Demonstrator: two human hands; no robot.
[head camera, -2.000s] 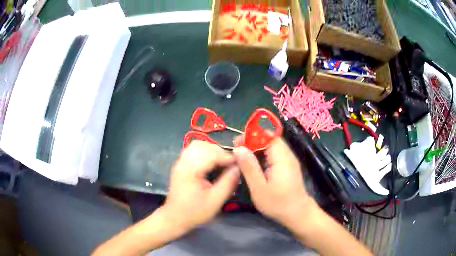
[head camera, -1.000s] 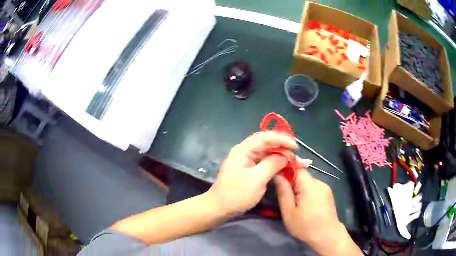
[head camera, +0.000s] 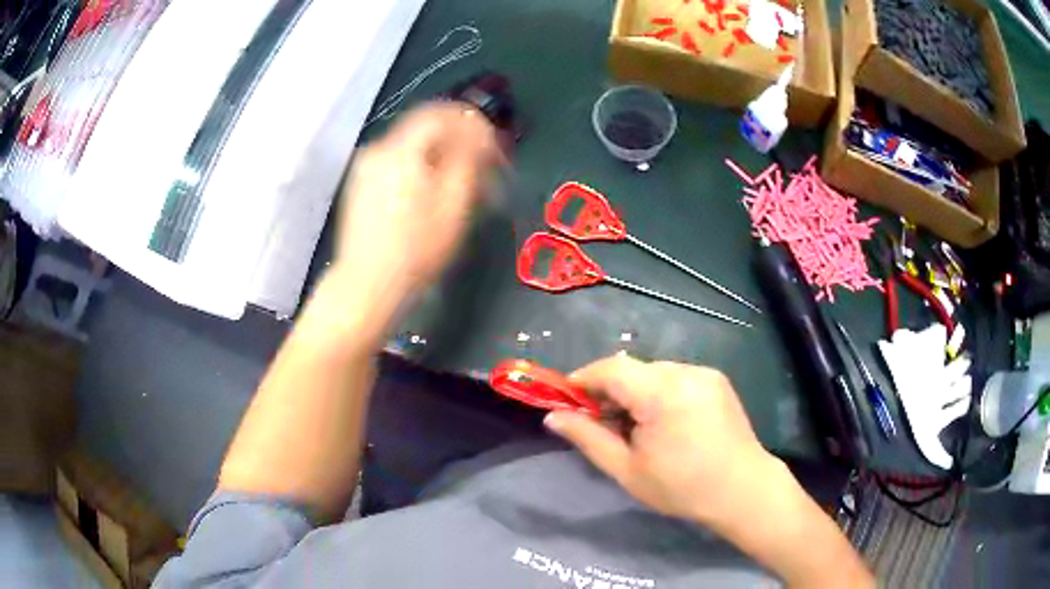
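My right hand (head camera: 679, 431) holds a red thermometer housing (head camera: 532, 385) by its narrow end, tilted, at the bench's front edge. My left hand (head camera: 415, 190) is blurred and reaches over a dark, shiny object (head camera: 491, 99) at the back of the mat; its fingertips overlap that object and I cannot tell if they grip it. Two red thermometers lie on the mat, one behind (head camera: 585, 214) and one in front (head camera: 557, 264), their silver probes pointing right. A clear cup (head camera: 634, 124) with dark bits stands behind them.
White foam trays (head camera: 271, 150) lie at left. Cartons with orange-red parts (head camera: 720, 69) and dark grey parts (head camera: 933, 52) stand behind. Pink sticks (head camera: 812, 224), a glue bottle (head camera: 766, 119), a black screwdriver (head camera: 812, 357), red-handled pliers (head camera: 921, 301) and a white glove (head camera: 930, 385) are at right.
My left hand has left the red housing and moved up and left to the dark object. My right hand has brought the housing down towards me. Both thermometers on the mat are now uncovered.
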